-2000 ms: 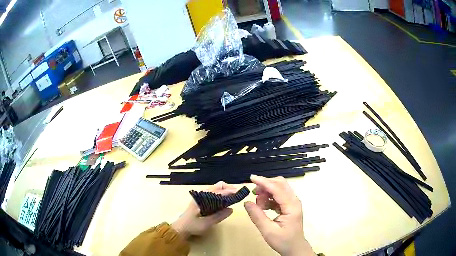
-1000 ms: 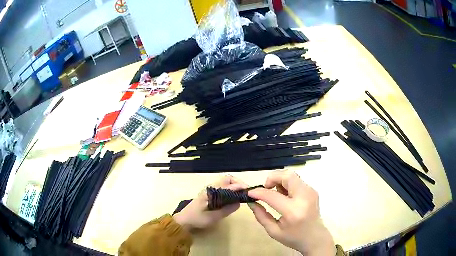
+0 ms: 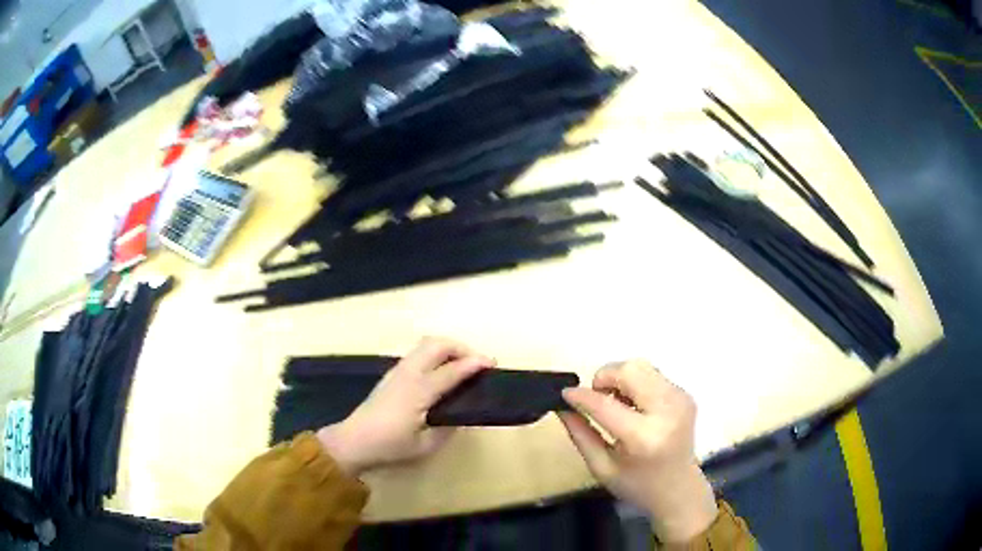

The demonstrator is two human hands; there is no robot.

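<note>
An aligned batch of black strips (image 3: 501, 397) lies flat at the near table edge, its left end fanned on the table. My left hand (image 3: 404, 404) grips it around the middle, thumb and fingers over the strips. My right hand (image 3: 635, 420) pinches its right end between thumb and fingers. Beyond my hands a loose working group of strips (image 3: 431, 253) lies with stepped ends. The main pile of strips (image 3: 452, 118) is behind it. The view is somewhat blurred, so single strips in the batch are hard to tell apart.
Left are a dense bundle of strips (image 3: 86, 387), a calculator (image 3: 207, 215) and red and white papers (image 3: 137, 228). Right are a slanted bundle (image 3: 786, 258) with a pale tape roll (image 3: 739, 172) and separate strips (image 3: 797, 178). Crumpled clear plastic (image 3: 372, 48) lies on the main pile.
The batch, earlier seen end-on and raised in my left hand, is now turned flat and lengthwise. My right hand holds its right end. The camera view has tilted down and turned.
</note>
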